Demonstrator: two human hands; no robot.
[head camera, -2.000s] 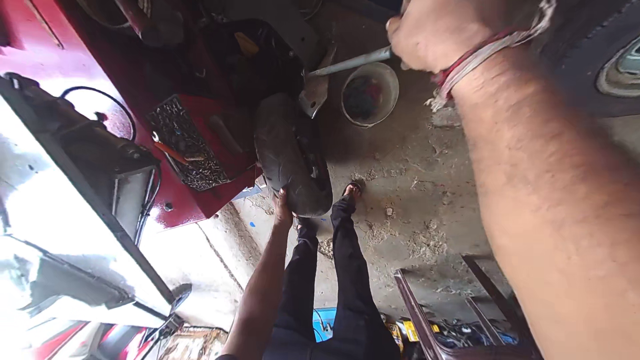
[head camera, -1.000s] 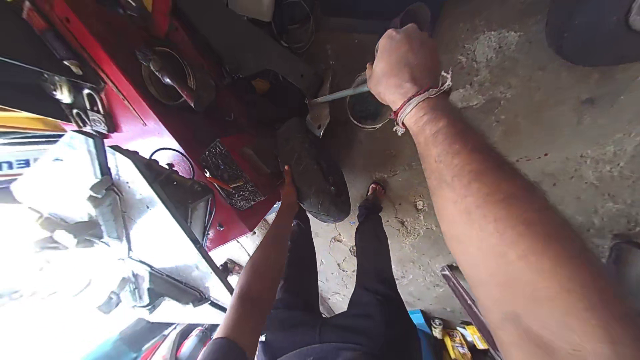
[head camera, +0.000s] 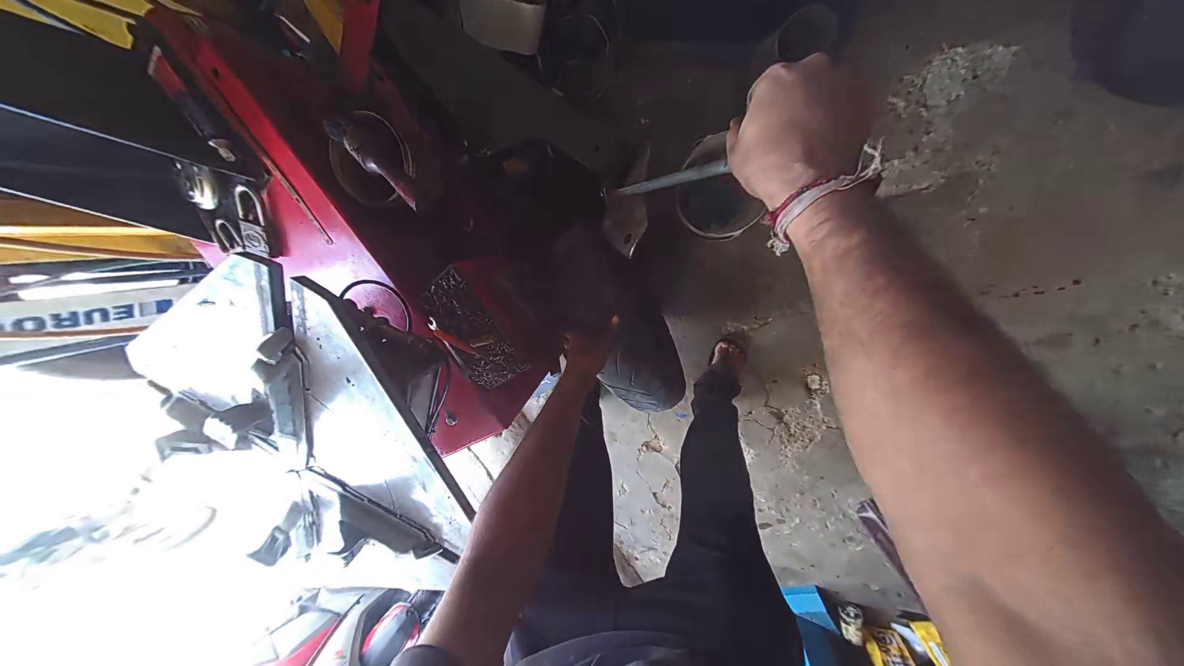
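My right hand (head camera: 803, 125) is closed around a long metal bar (head camera: 675, 176), which runs left from the fist. The bar's far end meets a flat, pale metal blade (head camera: 629, 217) beside the dark upper part of a machine. Below that blade a black rubber tire (head camera: 647, 356) stands against the red machine. My left hand (head camera: 592, 344) lies on the tire's left side; its fingers are partly lost in shadow, so its grip cannot be judged. A cord bracelet circles my right wrist.
A red metal machine body (head camera: 361, 277) fills the left, with a tray of small metal parts (head camera: 467, 324) and an orange-handled tool (head camera: 453, 340). A round bucket (head camera: 717, 208) stands behind the bar. Padlocks (head camera: 248, 222) and yellow packets (head camera: 888, 647) also show.
The view has shifted. My right hand keeps hold of the bar, and my left hand stays by the tire.
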